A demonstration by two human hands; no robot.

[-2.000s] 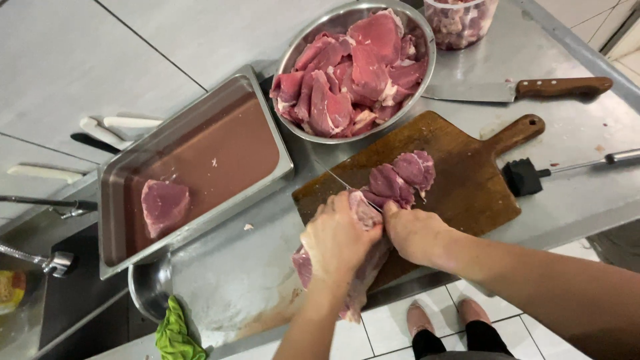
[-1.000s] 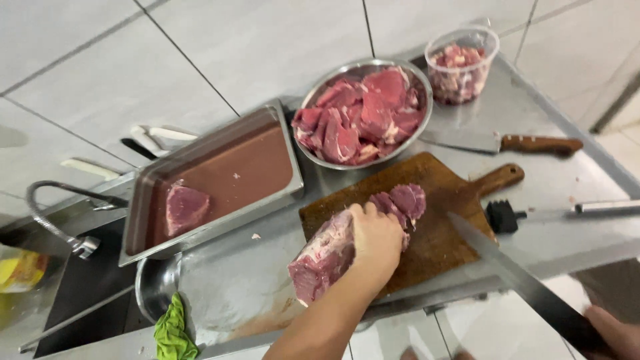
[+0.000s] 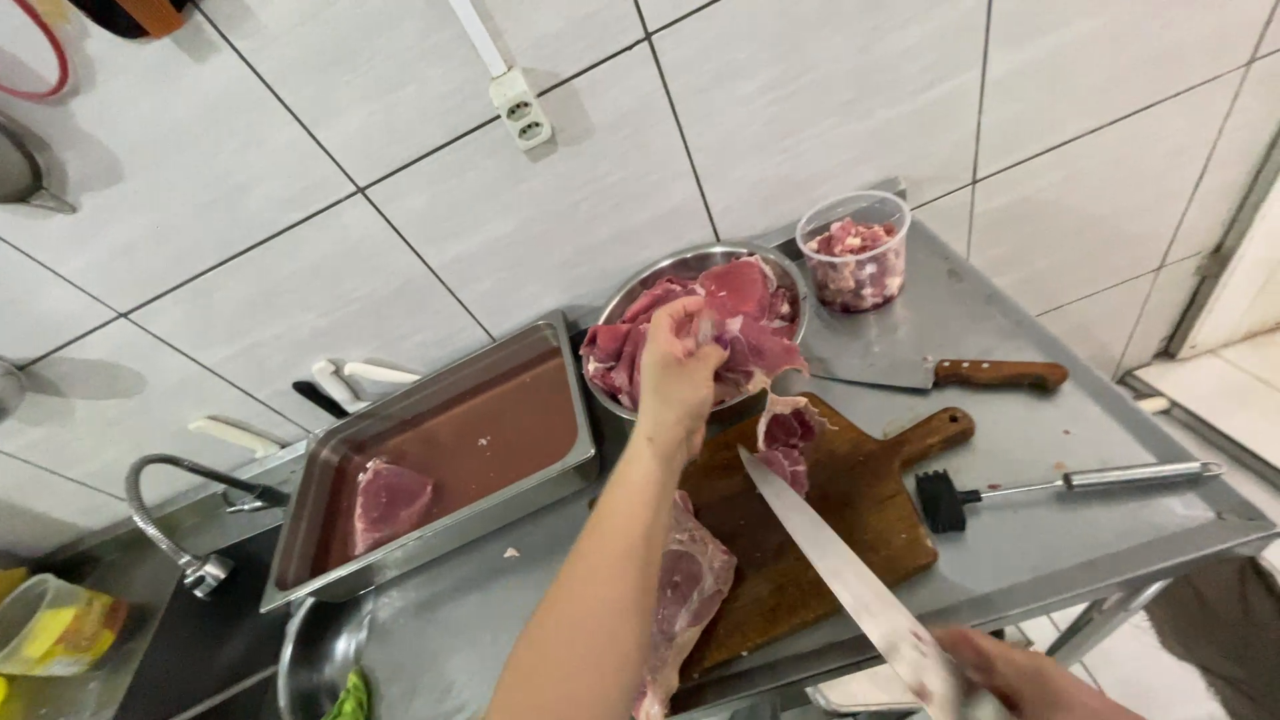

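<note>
My left hand (image 3: 685,365) is over the steel bowl (image 3: 640,272), its fingers gripping a slice of raw meat (image 3: 762,350) above the slices heaped there. In my right hand (image 3: 1010,670), at the lower right, is a long kitchen knife (image 3: 850,575); its tip is over the wooden cutting board (image 3: 850,500), by small pieces of meat (image 3: 788,430). A larger piece of raw meat (image 3: 690,575) lies on the board's left part, partly behind my left forearm.
Left of the bowl stands a steel pan (image 3: 590,455) with reddish liquid and a meat chunk (image 3: 390,503). A plastic tub of meat pieces (image 3: 858,270), a wooden-handled knife (image 3: 1000,374) and a black-headed basting brush (image 3: 942,500) are at the right. A faucet (image 3: 205,573) is at far left.
My left hand has moved from the large meat on the board up to the bowl, with a slice in its fingers. The knife remains in my right hand. The view has tilted up toward the wall.
</note>
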